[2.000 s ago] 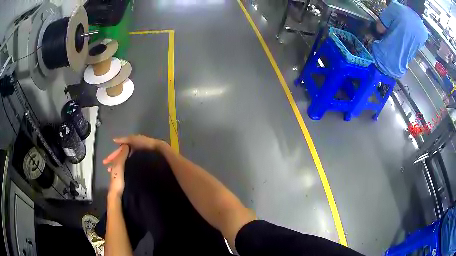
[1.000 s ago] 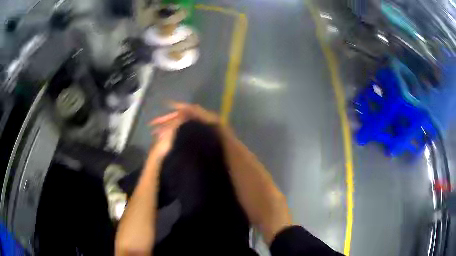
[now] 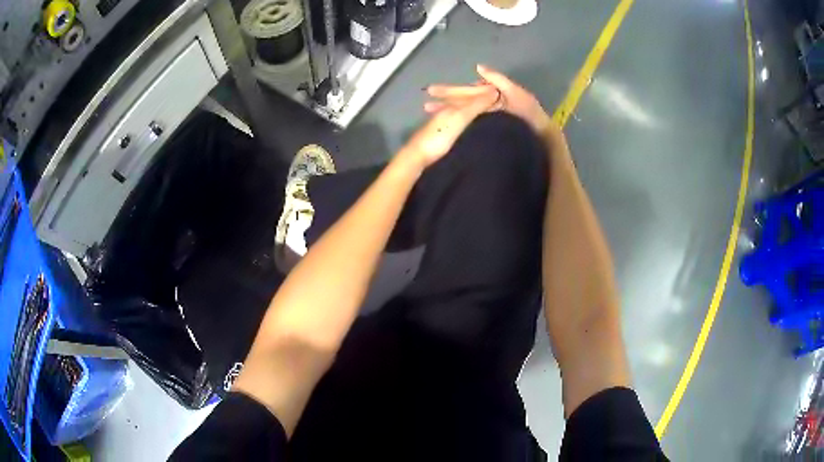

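My left hand [image 3: 452, 122] and my right hand [image 3: 517, 97] are bare and rest together on my raised knee [image 3: 501, 149], covered in black cloth. The hands touch and overlap at the fingers, so some fingers are partly hidden. Neither hand holds anything. At the left edge, a bright blue tray [image 3: 11, 262] holds dark wire leads [image 3: 29, 338]. A blue bin [image 3: 99, 397] with more dark wires is below it.
A grey bench drawer [image 3: 135, 144] is upper left, above a black liner bag [image 3: 172, 207]. A wire spool [image 3: 274, 32] and black bottles [image 3: 370, 32] stand on a low ledge. My shoe [image 3: 303, 194] is on the floor. Blue stools [image 3: 791, 262] stand right, past a yellow line [image 3: 723, 280].
The view has swung left and down, bringing the drawer, bag, tray and blue bin into view. The person in blue is out of view. My hands stay together on the knee.
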